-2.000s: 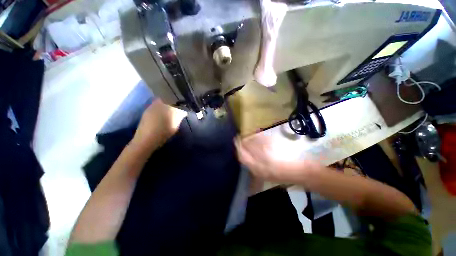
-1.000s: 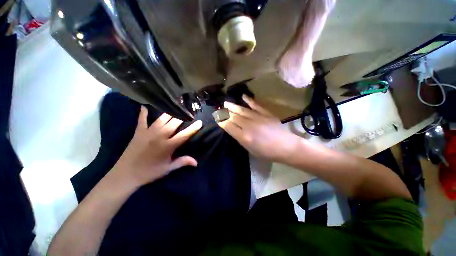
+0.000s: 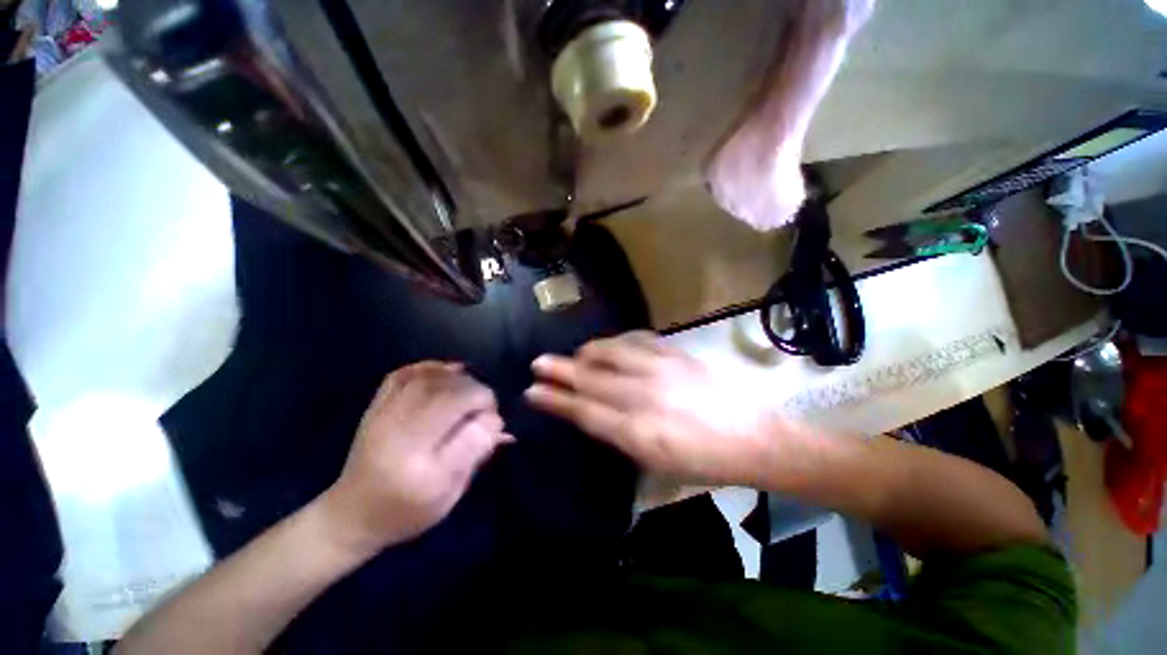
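Observation:
A black fabric panel (image 3: 346,333) lies under the needle area of the sewing machine (image 3: 499,128) and hangs toward my body. My left hand (image 3: 429,448) rests on the panel in front of the needle, fingers curled; whether it pinches the fabric is hard to tell. My right hand (image 3: 627,397) lies on the panel's right part, palm down with fingers stretched toward the left hand, a little blurred. The presser foot (image 3: 493,268) is partly hidden by the machine head. A small cream block (image 3: 558,292) sits just right of it.
Black scissors (image 3: 815,307) lie on the machine bed by the pillar, with green snips (image 3: 950,237) farther right. A pink cloth (image 3: 768,154) hangs from the head. More black fabric (image 3: 19,499) lies at the far left. A shiny bowl (image 3: 1098,390) and red bag (image 3: 1139,448) are at right.
Both hands have drawn back from the needle toward my body. The left fingers have curled from spread. The black panel now spreads farther left. Since the first frame the view has moved closer to the machine.

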